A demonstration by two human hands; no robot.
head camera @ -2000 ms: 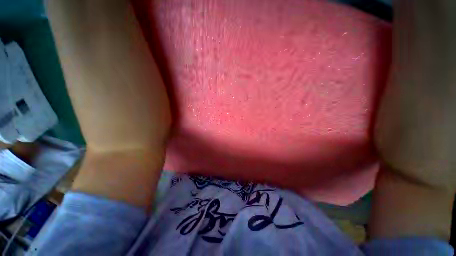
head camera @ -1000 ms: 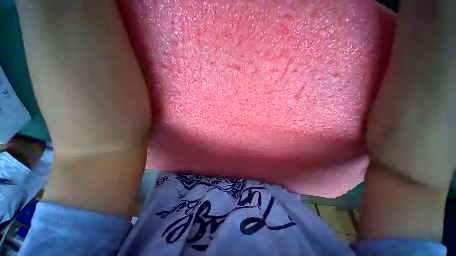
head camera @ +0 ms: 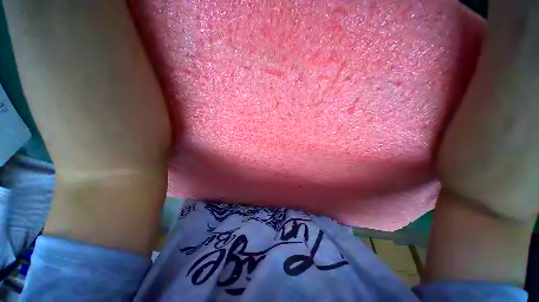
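A large pink-red foam pad (head camera: 307, 100) with a rough surface lies in front of me and fills the middle of the view. My bare left forearm rests along its left side and my bare right forearm along its right side. Both forearms run up out of the top of the picture. Both hands are beyond the upper edge, so whether they hold anything is hidden.
At the left edge is part of a white carton or pile (head camera: 12, 130) on the green worktop (head camera: 38, 150). Below it shows a person's light grey-blue clothing (head camera: 29, 189). My printed shirt is at the bottom, with brownish floor (head camera: 393, 255) beside it.
The view has shifted, so the pad and my left forearm sit further left and less of the white pile shows. Both hands stay out of the picture.
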